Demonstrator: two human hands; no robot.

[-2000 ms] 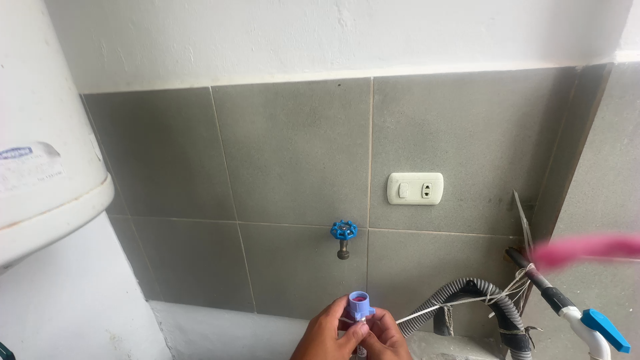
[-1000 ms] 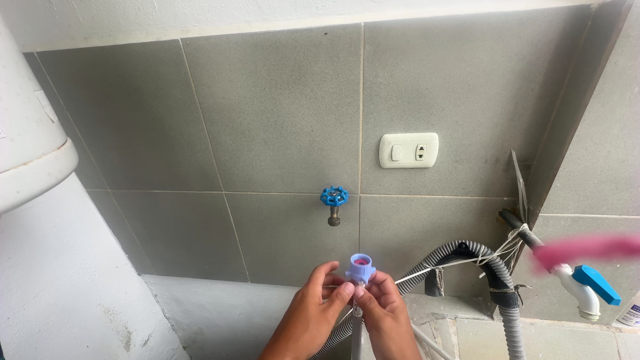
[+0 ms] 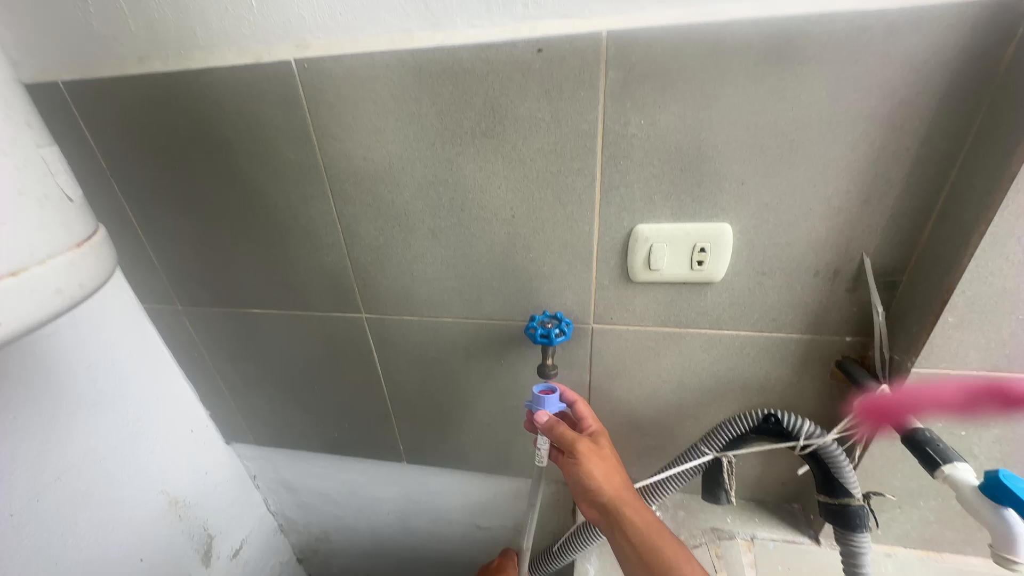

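Note:
My right hand grips the light-purple plastic hose coupling from the right, its threaded mouth facing up with a red inside. The coupling sits just below the metal outlet of a tap with a blue wheel handle; a small gap seems to show between them. From the coupling a grey inlet hose with a printed white label runs down. At the bottom edge, my left hand is mostly cut off and is at the hose.
Right of the tap is a cream switch and socket plate. A grey corrugated hose, tied with white cord, arches at lower right beside a white tap with a blue lever. A white cylindrical tank stands left. A blurred pink object crosses the right edge.
The coupling was held in both hands, lower and apart from the tap; it is now up under the tap's outlet in my right hand. My left hand has moved down along the hose.

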